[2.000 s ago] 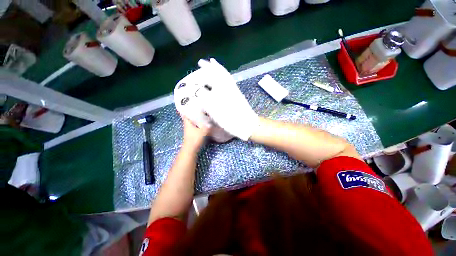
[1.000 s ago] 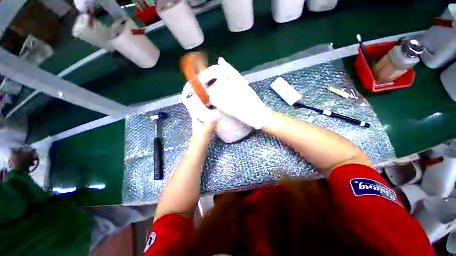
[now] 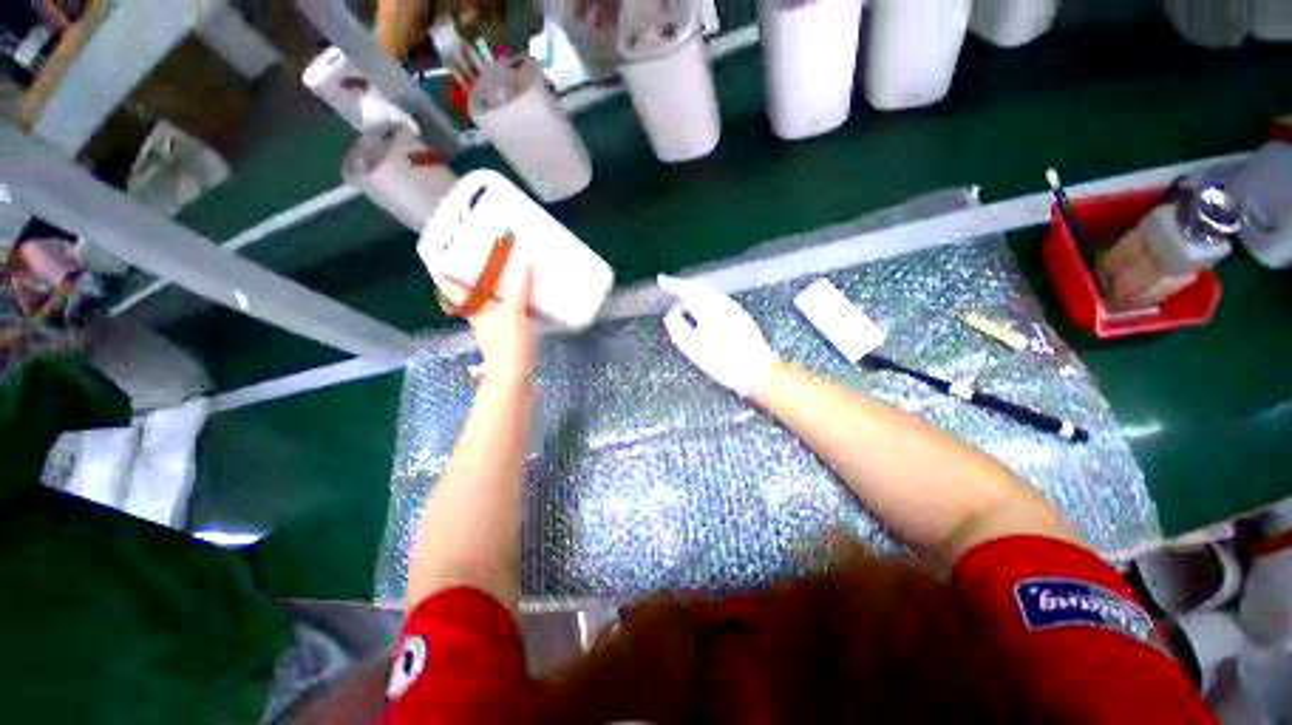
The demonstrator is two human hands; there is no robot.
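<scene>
My left hand (image 3: 507, 315), bare, holds a white rounded housing (image 3: 546, 269) with an orange-brown strap (image 3: 495, 269) across its end. The housing is raised near the far rail, tilted, with its strap end up and left. My fingers are partly hidden around the strap and the shell's near side. My right hand (image 3: 720, 337), in a white glove, is off the housing, over the far part of the bubble wrap mat (image 3: 638, 496). A dark spot shows on the glove near the fingers. It holds nothing that I can see.
A white block (image 3: 839, 319) with a thin black handle (image 3: 978, 397) lies right on the mat, near a pale small piece (image 3: 996, 332). A red tray (image 3: 1204, 300) holds a bottle (image 3: 1170, 249). White housings (image 3: 811, 71) stand beyond the rail. A person in green (image 3: 128, 609) is at left.
The housing has moved left and away in my left hand. My right hand has let go and is apart from it. The hammer seen earlier at left is now mostly hidden. The view has shifted.
</scene>
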